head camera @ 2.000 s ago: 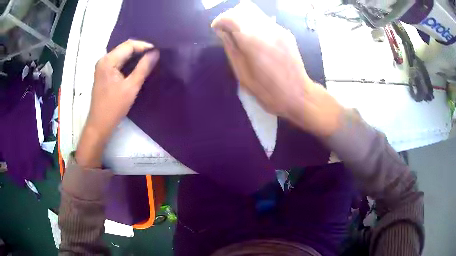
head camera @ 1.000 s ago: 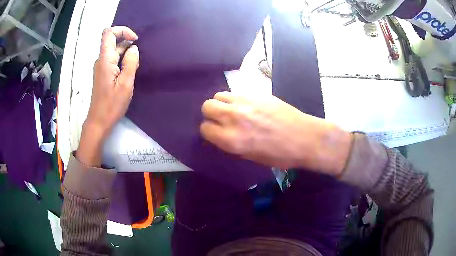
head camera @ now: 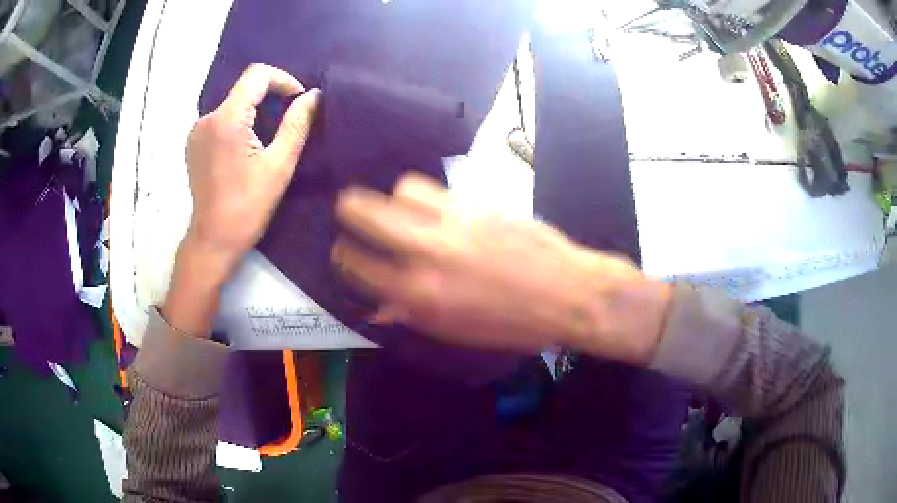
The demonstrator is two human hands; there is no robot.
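A dark purple fabric panel (head camera: 393, 49) lies on the white machine table, its lower part hanging over the front edge. A smaller purple fabric piece (head camera: 388, 118) lies on it, with a raised or folded upper edge. My left hand (head camera: 241, 157) pinches that edge at its left end between thumb and fingers. My right hand (head camera: 462, 260) is blurred over the lower part of the cloth; its fingers are bent, and whether it grips cloth cannot be told. Another purple panel (head camera: 587, 147) lies to the right, beyond a gap showing white.
Dark-handled shears (head camera: 818, 147) and a red tool (head camera: 767, 86) lie at the right by the machine head (head camera: 854, 44). A printed ruler scale runs along the table's front edge (head camera: 295, 322). An orange-rimmed board (head camera: 293, 403) is below left. Purple cloth (head camera: 44, 246) is at far left.
My left hand has moved right onto the cloth and now pinches an edge. My right hand has moved left. The smaller piece's upper edge now shows raised or folded.
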